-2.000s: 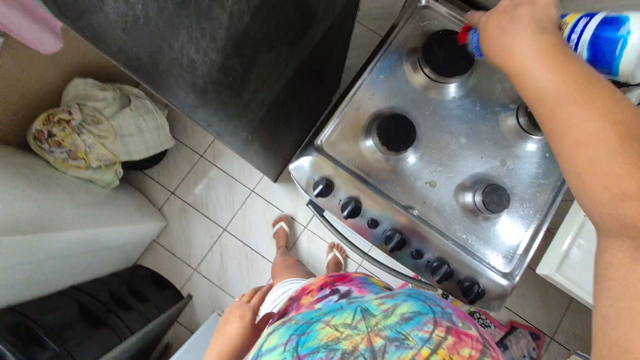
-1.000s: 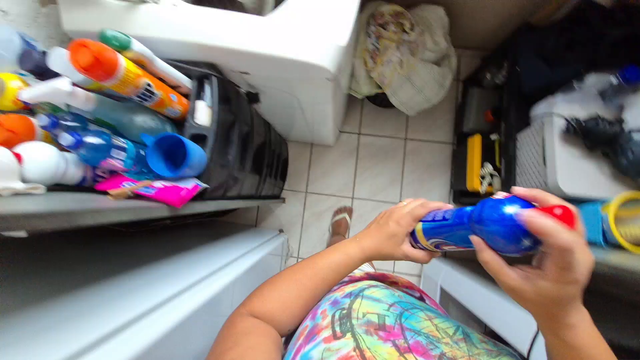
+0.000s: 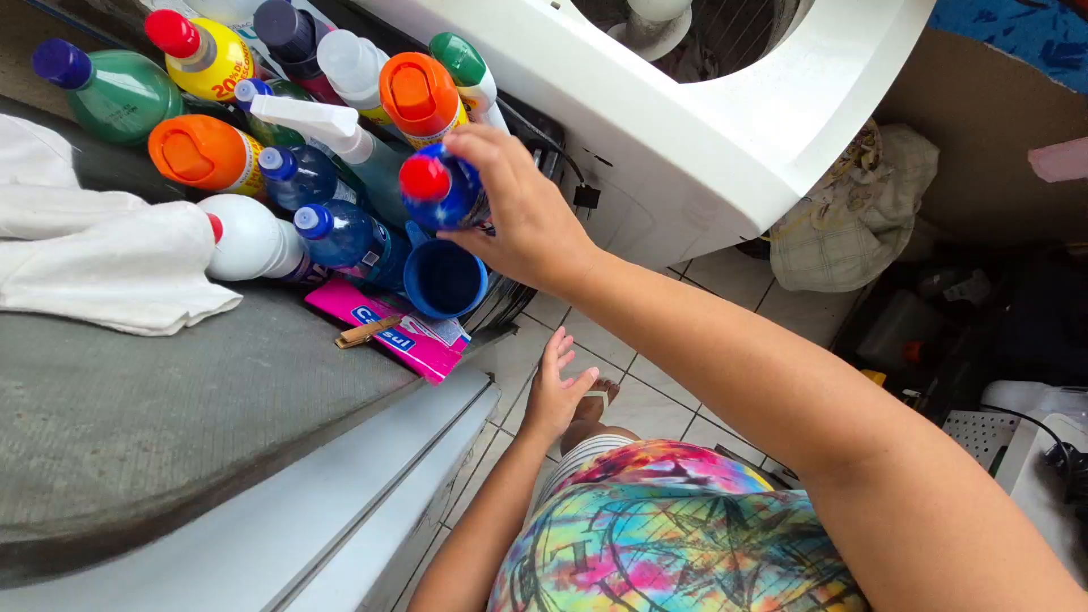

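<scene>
My right hand [image 3: 527, 217] grips a blue plastic bottle with a red cap [image 3: 433, 187] by its upper part, upright among the bottles; its base is hidden, so whether it rests on anything cannot be told. Just below it is a blue plastic cup [image 3: 444, 279]. Beside it stand an orange-capped bottle [image 3: 421, 98] and a spray bottle with a white trigger head [image 3: 310, 119]. My left hand [image 3: 557, 387] is lower down over the tiled floor, fingers apart, holding nothing.
Several cleaning bottles, such as a green one [image 3: 123, 93], crowd the grey surface [image 3: 212, 408]. A white cloth [image 3: 102, 255], a pink packet [image 3: 425, 348] and a wooden clothespin [image 3: 367, 331] lie there. A white washing machine [image 3: 680, 127] with its tub uncovered adjoins them.
The view has swung from the stove to the bottles. A second ago both hands were on the blue bottle; now only my right hand holds it, among the other bottles, and my left has let go.
</scene>
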